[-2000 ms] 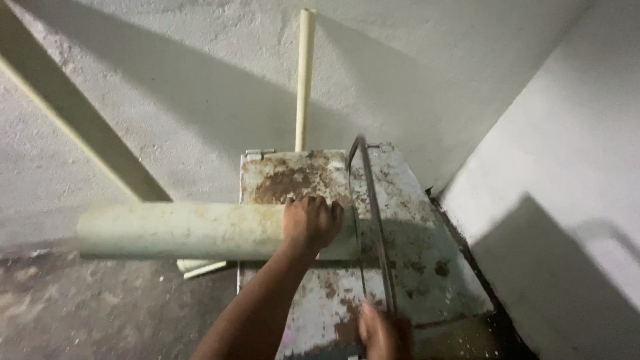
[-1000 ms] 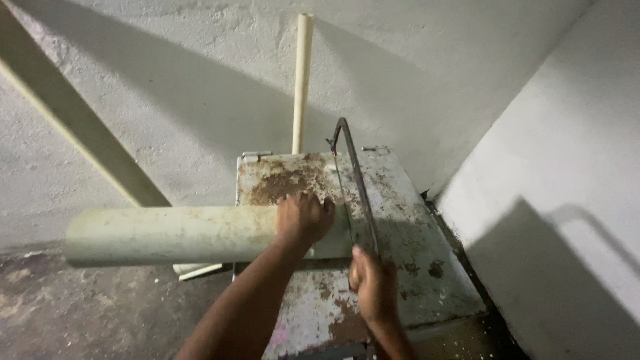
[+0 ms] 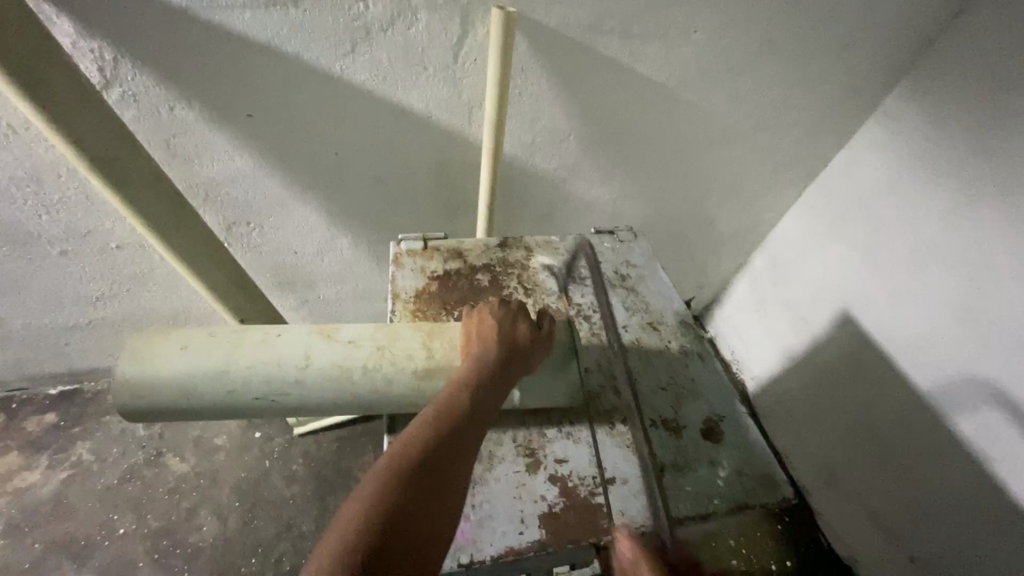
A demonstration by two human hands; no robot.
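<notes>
A wide pale plastic pipe [image 3: 280,372] lies across a rusty white metal cabinet [image 3: 544,472], its left part jutting past the cabinet's edge. My left hand [image 3: 508,340] presses on the pipe from above near its right end, fingers curled over the far side. A hacksaw [image 3: 620,352] stands at that right end, its thin blade running against the pipe and its frame blurred. At the bottom edge, my right hand [image 3: 636,554] is around the saw's handle end; it is mostly cut off and the handle itself is hidden.
A thin pale pipe [image 3: 496,120] stands upright behind the cabinet. A broad board or channel [image 3: 136,176] leans on the rough wall at left. Another pale piece [image 3: 324,424] lies on the speckled floor. A second wall [image 3: 904,264] rises at right.
Between one second ago and now, my right hand has pulled back toward the bottom edge with the hacksaw. My left hand stays on the pipe.
</notes>
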